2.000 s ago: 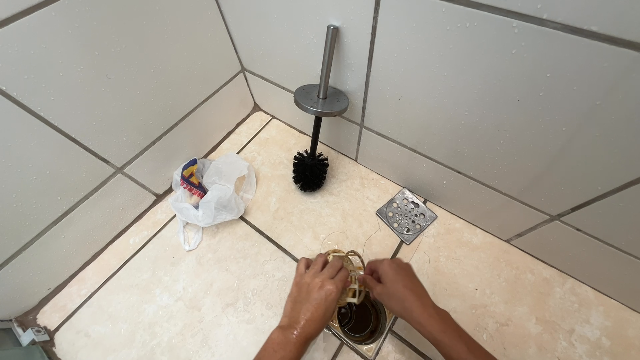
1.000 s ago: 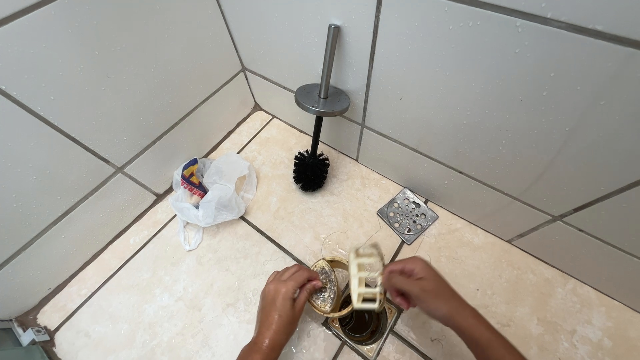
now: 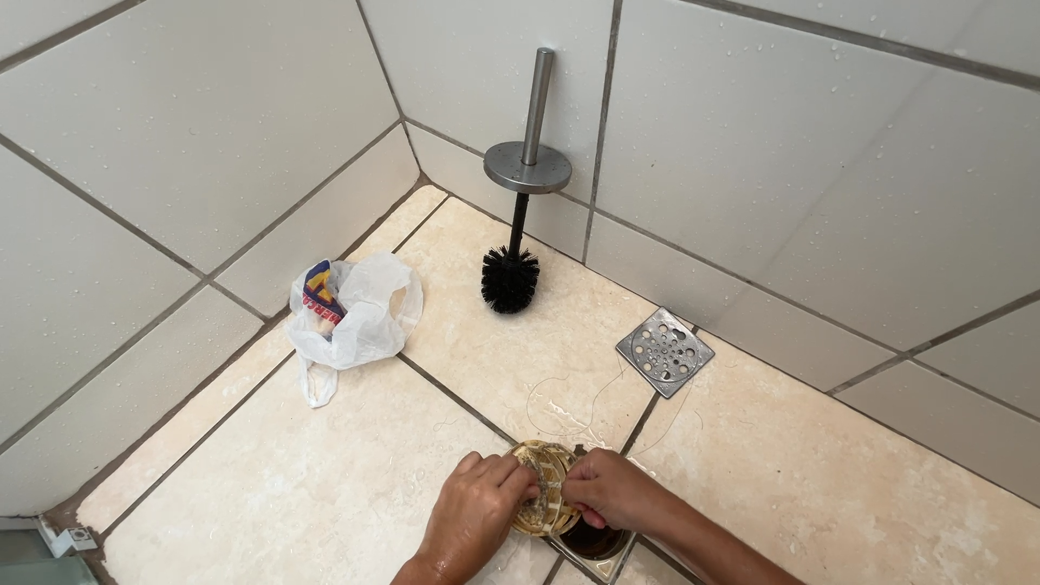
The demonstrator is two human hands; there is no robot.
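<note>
My left hand (image 3: 481, 505) grips the left side of a round, yellowed plastic drain strainer (image 3: 546, 486), tilted up beside the floor drain opening (image 3: 595, 539). Grey grime shows on the strainer near my left fingers. My right hand (image 3: 611, 490) is at the strainer's right edge, its fingers closed against it; what the fingertips pinch is hidden. The dark round drain opening lies below my right hand, set in a square metal frame. A square metal drain grate (image 3: 665, 352) with round holes lies on the floor tiles, farther back near the wall.
A toilet brush (image 3: 510, 280) with black bristles and a metal handle leans against the tiled wall. Left of it a crumpled white plastic bag (image 3: 357, 313) lies on the floor. Loose hairs and water lie on the tiles (image 3: 561, 406) between grate and drain. Walls meet in the back corner.
The pale slotted plastic piece, held up by my right hand and apart from the round part a second ago, is now together with it. My right hand has moved left, toward my left hand.
</note>
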